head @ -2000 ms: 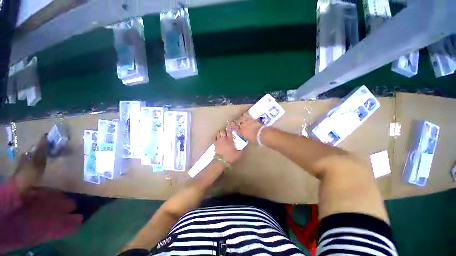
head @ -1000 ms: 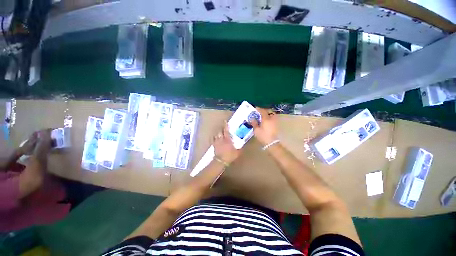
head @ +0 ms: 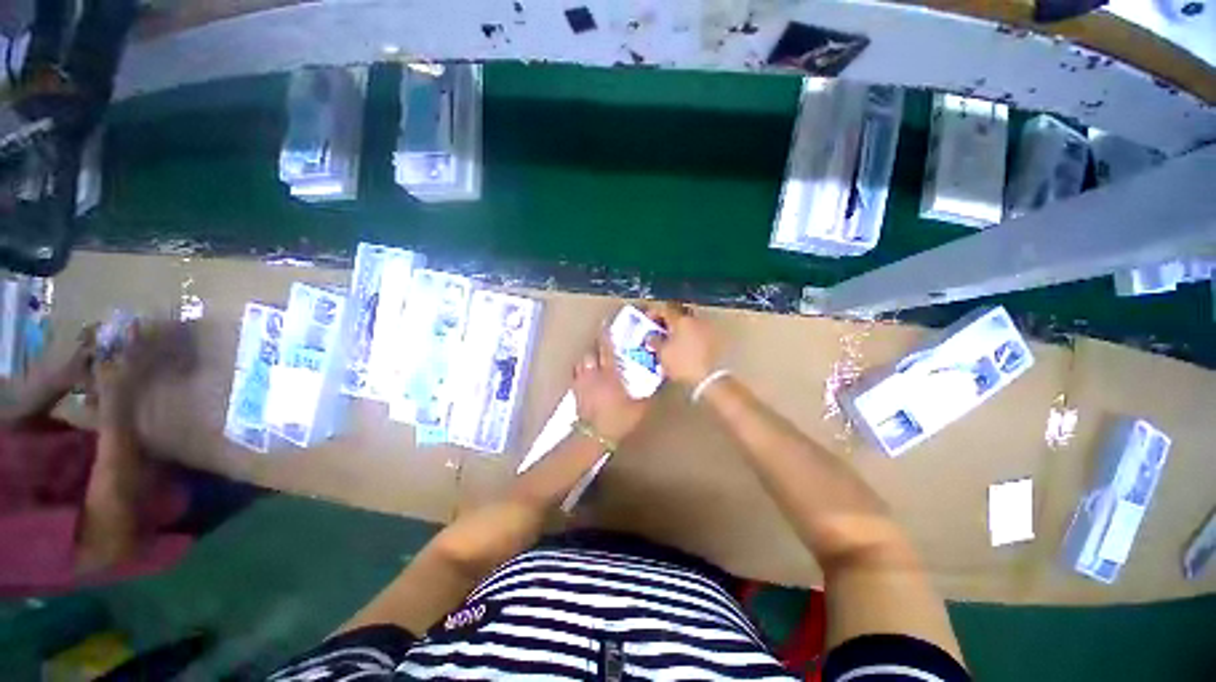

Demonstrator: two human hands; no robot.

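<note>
My left hand is closed around the lower part of a clear tray pack with white and dark blue contents, held tilted over the cardboard. My right hand grips the upper right side of the same pack, its fingers near the dark contents. A long white carton or paper sticks out from under my left hand toward the lower left. A thin white edge also shows below my left wrist. My palms hide much of the pack.
Overlapping filled packs lie at left. Another pack, a white card and a further pack lie at right. Packs ride the green conveyor beyond. A metal brace slants at right. A person's hands work at far left.
The carton end that stuck out at upper right two seconds ago no longer shows. The pack in my hands has turned and sits slightly lower. Conveyor packs have shifted left. The other person's hands moved.
</note>
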